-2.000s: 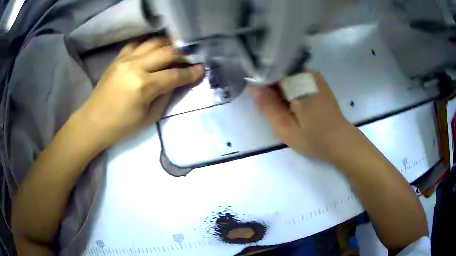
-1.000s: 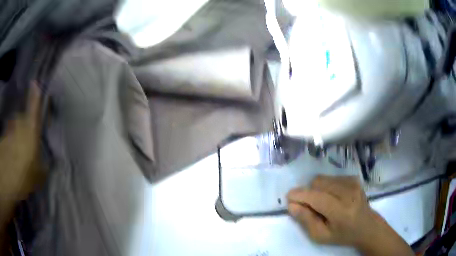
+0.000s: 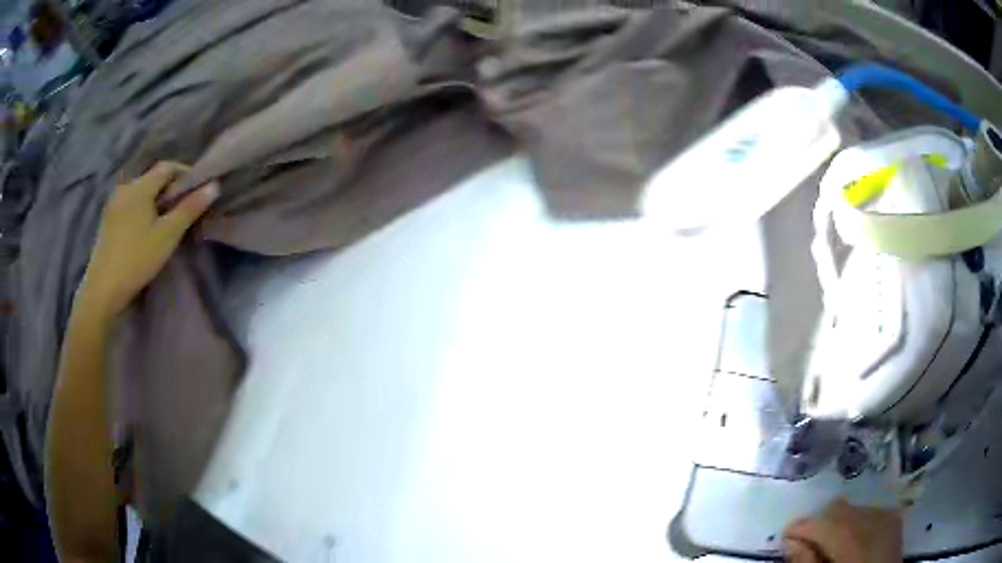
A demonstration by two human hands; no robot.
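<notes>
Taupe-grey fabric (image 3: pixel 319 187) lies in a large heap across the left and back of the white table. My left hand (image 3: pixel 143 236) is at the left, thumb and fingers pinching a fold of it. My right hand (image 3: pixel 844 532) is at the lower right on the front of the machine bed (image 3: pixel 736 499), cut off by the picture's bottom edge; its fingers look curled, and I cannot tell whether they hold anything. The sewing machine head (image 3: pixel 895 297) stands at the right, with the presser foot area (image 3: pixel 808 440) below it.
A white elongated housing (image 3: pixel 747 159) with a blue hose (image 3: pixel 906 86) reaches over the cloth behind the machine. A yellowish band (image 3: pixel 934 231) is on the machine head. The white tabletop (image 3: pixel 440 385) lies between my hands. A dark grey piece (image 3: pixel 214 536) is at the lower left edge.
The view has swung left, so the machine now sits at the right. The cloth has been drawn away from the machine bed's left side, and my left hand now grips a fold.
</notes>
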